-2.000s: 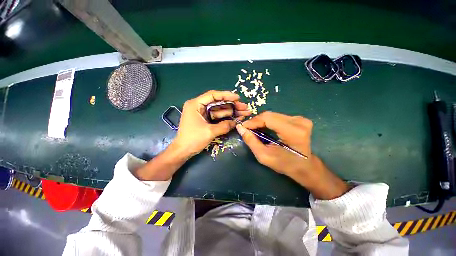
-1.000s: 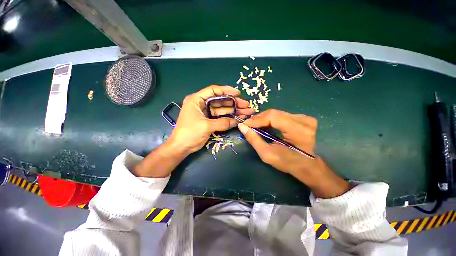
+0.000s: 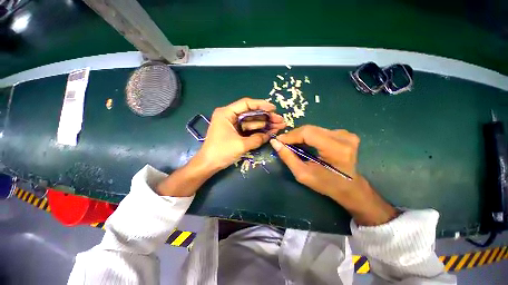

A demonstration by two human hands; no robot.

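Note:
My left hand (image 3: 228, 133) holds a dark watch case frame (image 3: 254, 114) with a shiny rim, its open centre tilted up. My right hand (image 3: 323, 156) grips slim black tweezers (image 3: 314, 158) like a pen, the tip at the frame's lower right corner. Fingers and blur hide what the tip touches. A loose pile of small cream inserts (image 3: 291, 100) lies just beyond my hands. A second pile of small yellowish and whitish bits (image 3: 252, 163) lies nearer me, below my hands. Another watch frame (image 3: 198, 127) lies beside my left wrist, partly hidden.
Several dark frames (image 3: 381, 78) lie together at back right. A round mesh-like disc (image 3: 152, 89) and a white label strip (image 3: 73, 107) are at left. A black electric screwdriver (image 3: 494, 167) lies at far right. A pale rail (image 3: 267, 56) with a post (image 3: 133, 28) runs behind. A red stool (image 3: 75, 207) is below.
The held frame has tilted slightly between the earlier frames and now. Both hands stay together at the frame with the tweezers at its corner. The whole view has shifted slightly.

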